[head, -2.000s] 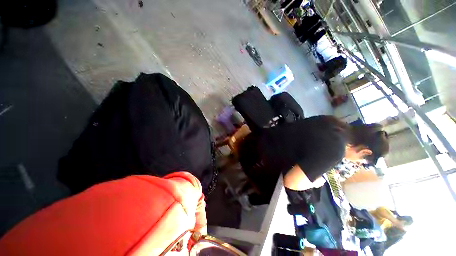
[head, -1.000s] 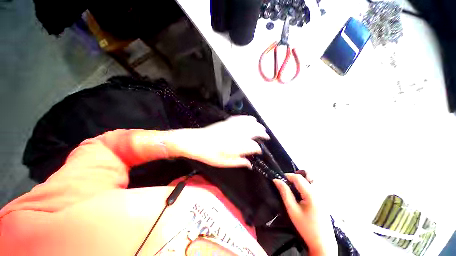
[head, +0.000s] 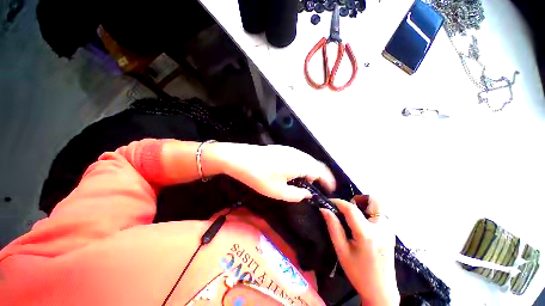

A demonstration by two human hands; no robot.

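My left hand (head: 287, 173), with a bracelet at the wrist, is at the middle, its fingers pinching the glittering beaded edge of the black garment (head: 287, 224). My right hand (head: 364, 245) is just below and right of it, its fingers gripping the same edge. The fingertips of both hands are close together. The beaded trim (head: 421, 269) shows again to the right of my right wrist. The garment covers my lap and hangs to the left. No needle can be made out at the fingertips.
On the white table (head: 418, 167) lie red-handled scissors (head: 330, 63), black round pieces (head: 317, 7), a smartphone (head: 413, 37), a silver chain heap (head: 463, 15), small snips (head: 423, 112) and a striped padded bundle (head: 499, 254). Dark cones (head: 279, 23) stand near the table edge.
The view has swung from the room and another person down to my lap and the table. Since one second ago, my left hand has moved in close to my right hand on the trim.
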